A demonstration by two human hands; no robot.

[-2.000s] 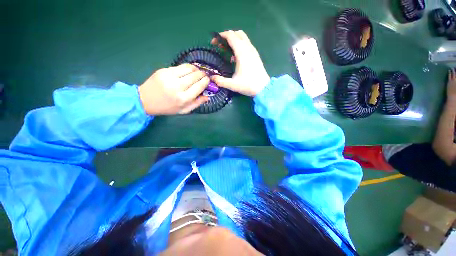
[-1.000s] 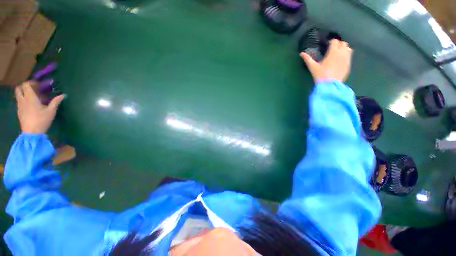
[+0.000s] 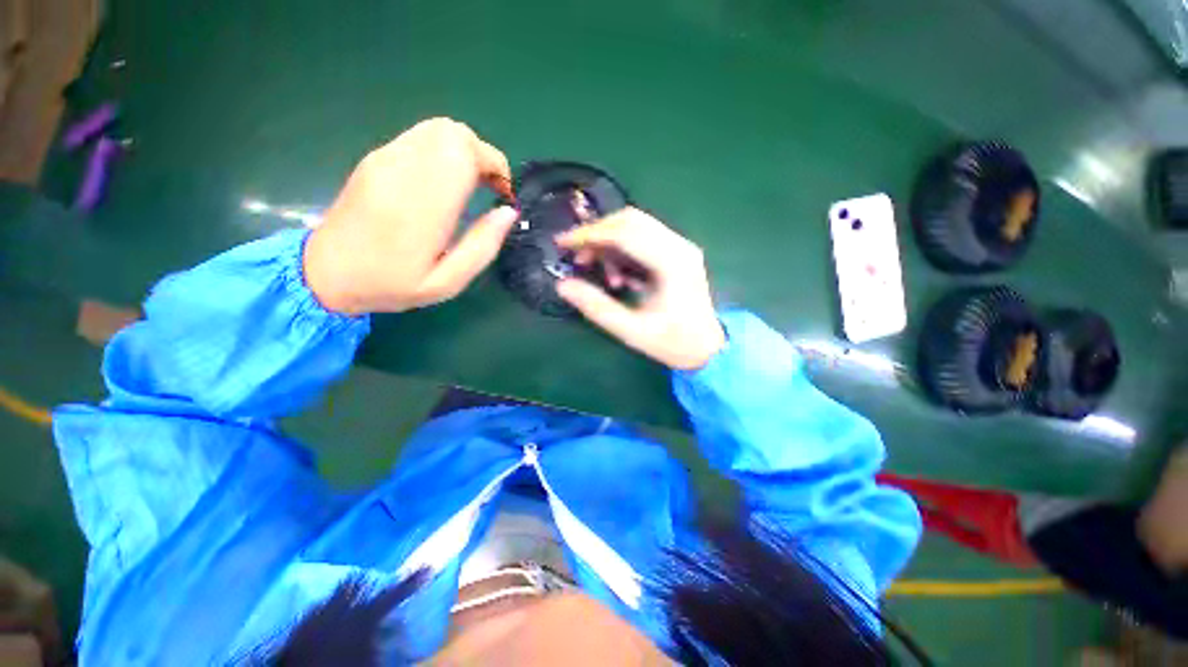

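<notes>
A black round finned housing (image 3: 532, 267) lies on the green bench in front of me, its hollow side facing up. My left hand (image 3: 417, 222) is at its left edge, and its fingertips pinch something small and reddish-brown that is too small to name. My right hand (image 3: 648, 284) is over the housing's right side with thumb and fingers bent over the opening. It is blurred, and whether it holds something cannot be told. No purple cell shows inside the housing.
Two purple cells (image 3: 97, 175) lie at the far left near a cardboard box (image 3: 42, 85). A white phone (image 3: 868, 270) lies right of my hands. Several finned housings (image 3: 948, 209) stand further right. Another person's arm (image 3: 1163, 524) is at the right edge.
My hands have come in from the far left and far right to the middle. A finned housing now lies between them. The view has shifted and the phone shows again.
</notes>
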